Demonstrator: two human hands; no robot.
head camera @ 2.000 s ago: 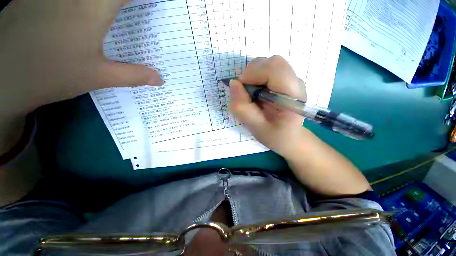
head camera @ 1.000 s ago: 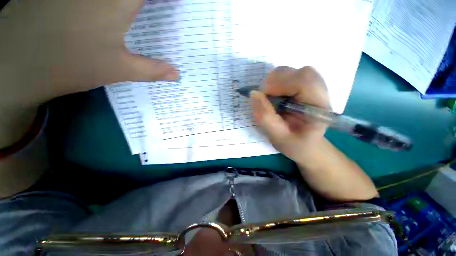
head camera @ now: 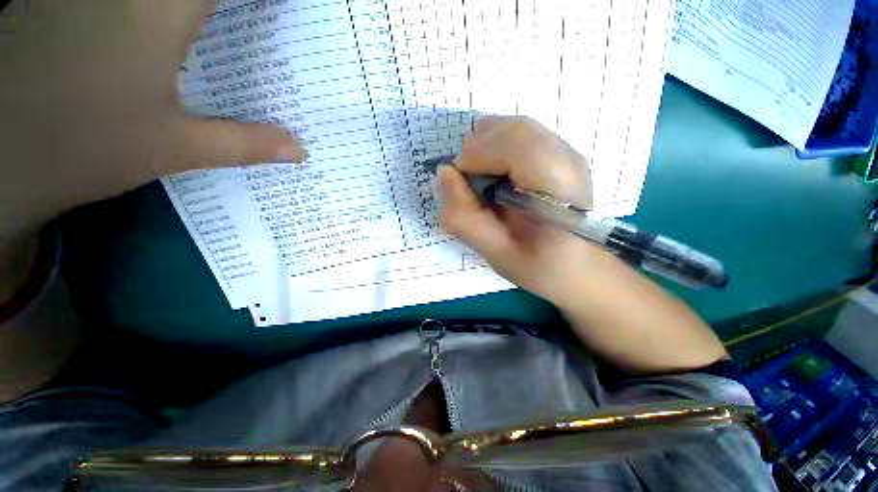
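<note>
A white table form with printed lines at left and ruled columns at right lies on the green bench. My right hand holds a clear-barrelled gel pen with its dark tip at a narrow column of the form, where small handwritten marks show. My left hand is large and close to the camera at upper left, bare, cut off by the frame edge. Its thumb is stretched out over the form's printed text, and its other fingers are out of view. It holds nothing that I can see.
A second printed sheet lies at upper right, partly over a blue parts tray. The green bench top shows between the papers. A blue bin with circuit boards is at lower right. Gold-rimmed glasses cross the bottom.
Compared with one second ago, the form, hands and pen appear further left in view, and the columns are no longer washed out by glare. My right hand still holds the pen over the form.
</note>
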